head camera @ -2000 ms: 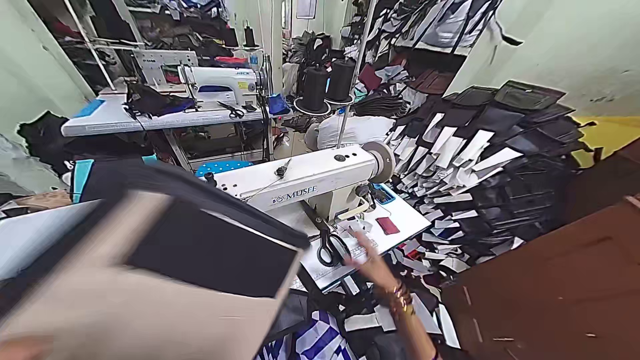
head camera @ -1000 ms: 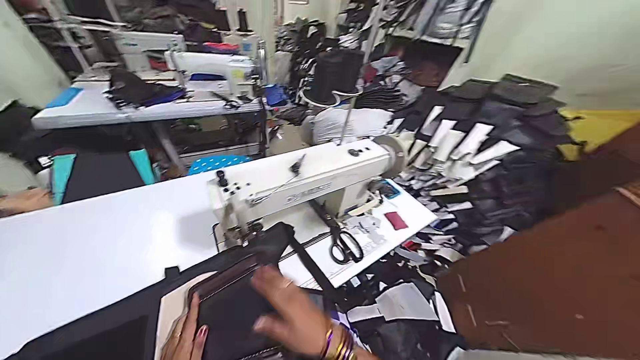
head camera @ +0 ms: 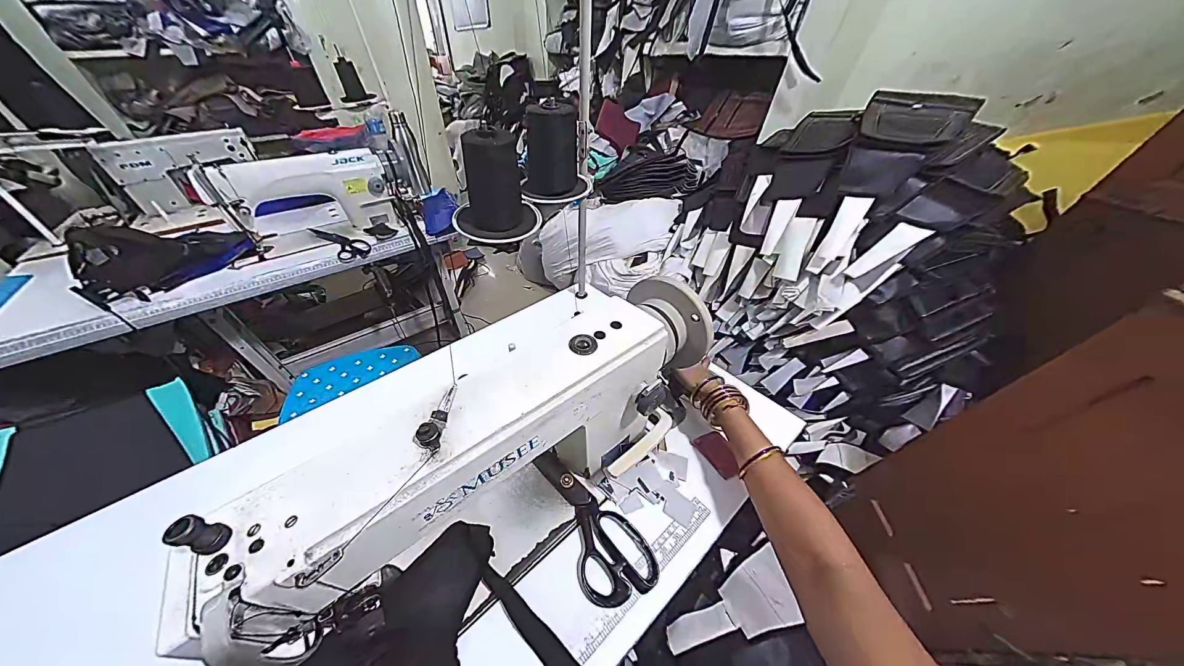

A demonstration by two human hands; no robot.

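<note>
A white Musee sewing machine (head camera: 444,462) stands on a white table. My right hand (head camera: 692,381), with bangles at the wrist, reaches to the underside of its handwheel (head camera: 680,324); the machine hides the fingers, so their grip does not show. Black fabric (head camera: 425,592) lies at the needle end, with a black strap trailing right. My left hand is outside the view. Black-handled scissors (head camera: 618,560) rest on the table beside the machine arm. A dark red scrap (head camera: 717,455) and small pale pieces lie near my right wrist.
Two black thread cones (head camera: 490,180) stand behind the machine. A Jack sewing machine (head camera: 296,190) is on another table at the back left. Piled dark pieces with white strips (head camera: 832,250) fill the right. A brown panel (head camera: 1045,518) borders the right side.
My right hand has moved from the black piece near the needle to the handwheel. My left hand, on the black piece one second ago, has left the view. The view has shifted closer to the machine.
</note>
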